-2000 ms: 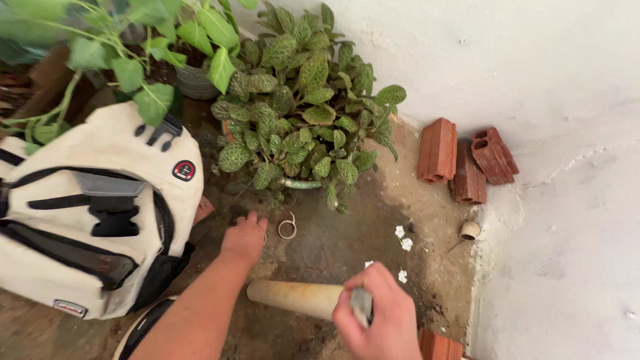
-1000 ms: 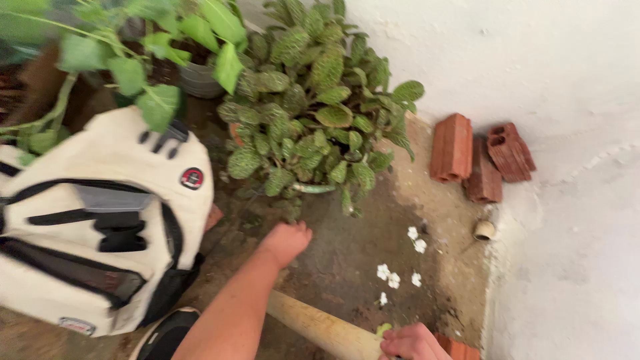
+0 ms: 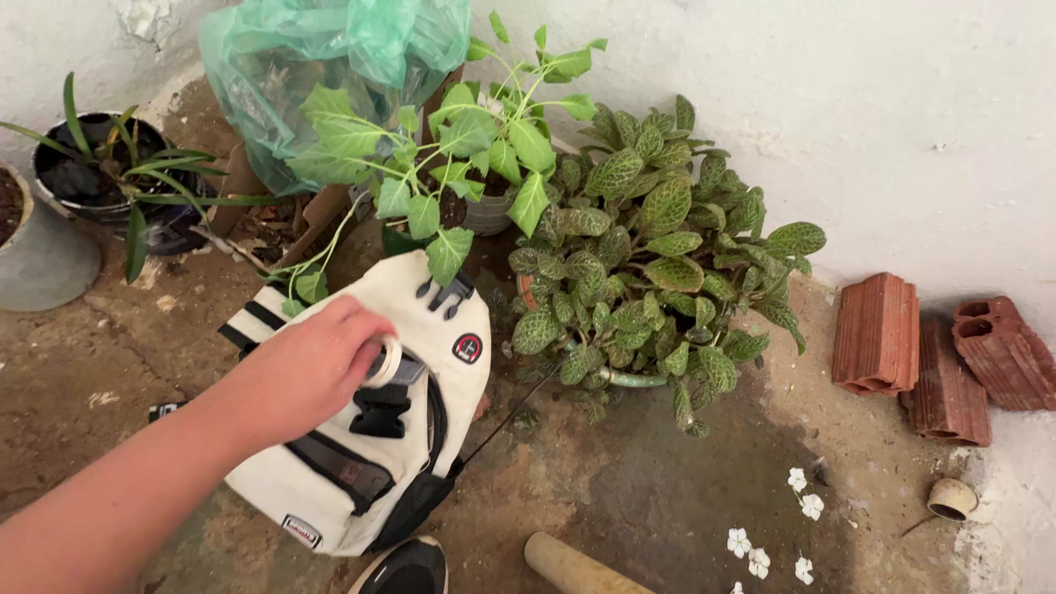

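Note:
My left hand [image 3: 318,367] grips a pale ring [image 3: 385,361], perhaps a roll of tape or cord, above the front of a cream backpack [image 3: 462,396] with black buckles and straps. The backpack lies on the stained concrete floor. My right hand is out of the frame. A beige tube [image 3: 577,569], perhaps plastic pipe, lies on the floor at the bottom edge, and nothing of a hand shows on its visible part. Several small white flowers [image 3: 759,563] are scattered to its right.
A potted plant with patterned leaves [image 3: 660,272] stands against the wall. Left of it are a leafy green plant [image 3: 528,148], a green plastic bag [image 3: 272,115] and a dark pot [image 3: 66,181]. Hollow red bricks [image 3: 876,334] and a short beige pipe piece [image 3: 952,500] lie right. A shoe [image 3: 408,569] shows below.
My left hand has moved from the floor to over the backpack with the ring, which lay on the floor in the oldest frame. My right hand has left the view. The view has shifted left.

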